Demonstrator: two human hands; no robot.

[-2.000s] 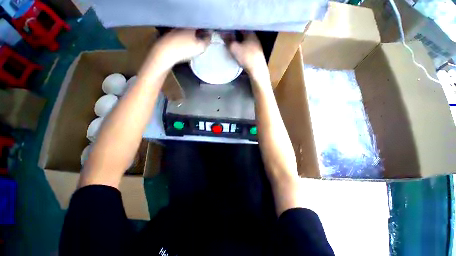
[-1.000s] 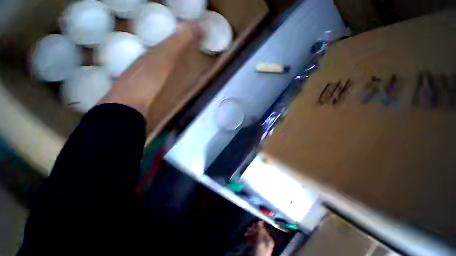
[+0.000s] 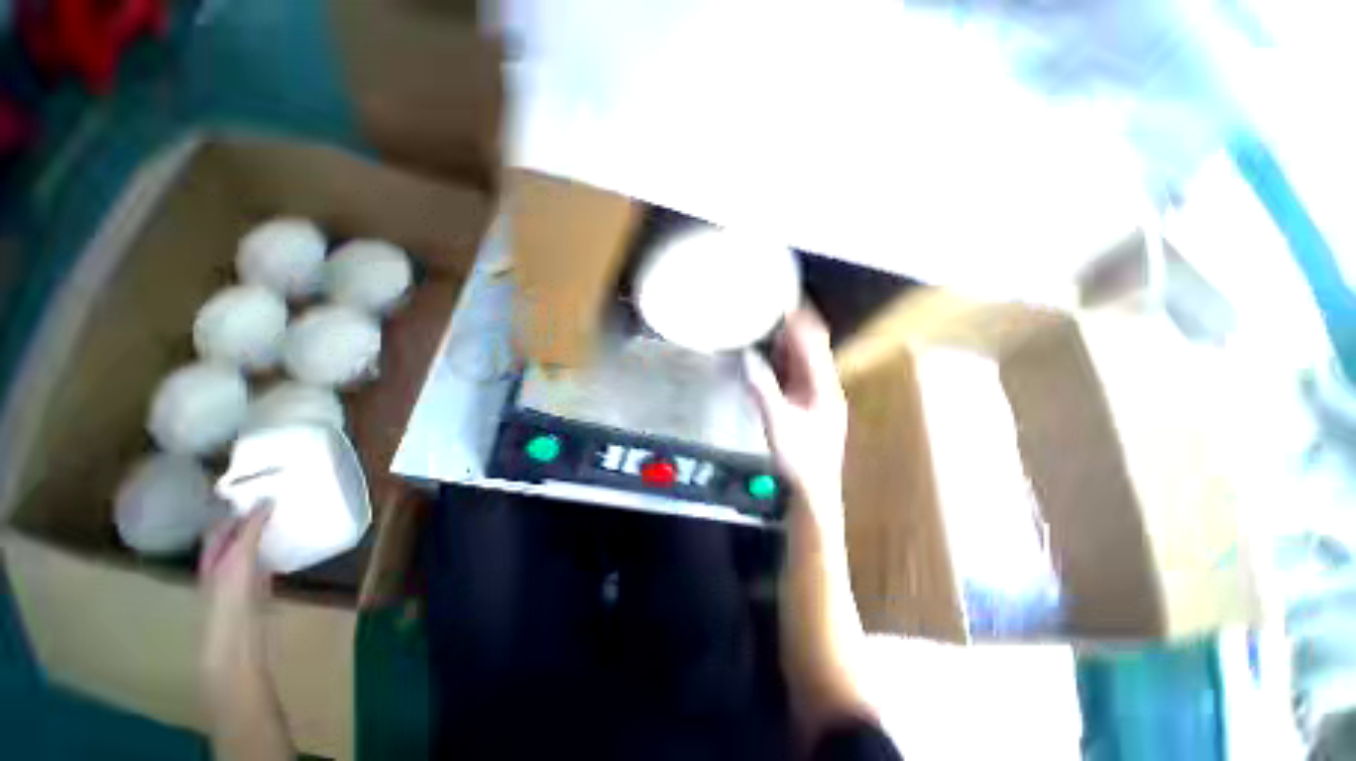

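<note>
My left hand (image 3: 238,553) holds a white plastic housing (image 3: 310,498) with a short dark slot, over the near end of the left carton (image 3: 75,583). Several white housings stand in rows in that carton. Another white housing (image 3: 718,290) sits on the machine bed (image 3: 654,390). My right hand (image 3: 799,379) is at its lower right edge, fingers near or touching it; blur hides whether it grips. The black panel in front shows two green buttons (image 3: 543,448) and a red button (image 3: 657,471).
The right carton (image 3: 1093,476) stands open beside the machine, with shiny film (image 3: 1014,607) inside. A cardboard side guard (image 3: 573,260) frames the machine opening at left. A bright white surface lies above the machine. Red stools (image 3: 97,33) are at the far upper left.
The view has swung back from the left carton to the machine. My left hand, earlier at a housing in the carton, now holds one. My right hand has moved up to the housing on the machine.
</note>
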